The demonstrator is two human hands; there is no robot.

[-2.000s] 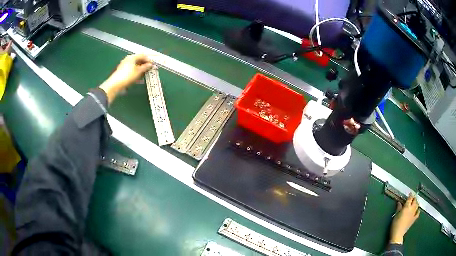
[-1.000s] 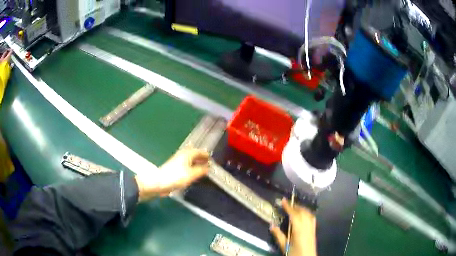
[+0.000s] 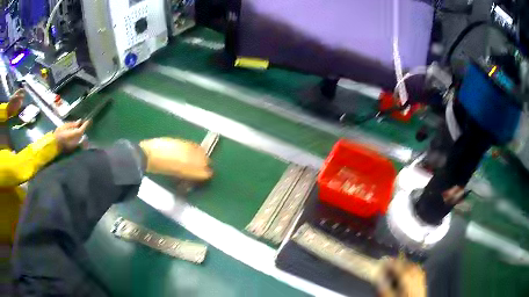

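My left hand (image 3: 177, 159), blurred, is over the green surface at left. A strip fixture's end (image 3: 212, 142) shows just beyond its fingers; the hand hides the rest, and I cannot tell if it grips it. My right hand (image 3: 409, 278), blurred and cut by the bottom edge, has its fingers closed on the right end of another strip fixture (image 3: 336, 250), which lies slanted over the black plate (image 3: 301, 270). Two fixtures (image 3: 282, 203) lie side by side left of the plate. One more fixture (image 3: 159, 241) lies on the green surface nearer me.
A red bin (image 3: 357, 180) with small pale parts stands behind the plate. The microscope (image 3: 464, 168), with its white ring (image 3: 417, 214), is at right. A monitor (image 3: 336, 40) stands behind. Another person's yellow-sleeved arm (image 3: 32, 159) reaches in at left, holding a dark strip.
My left hand has let go of the strip on the plate and moved left to the single fixture. My right hand stays at the strip's right end. The view has swung left.
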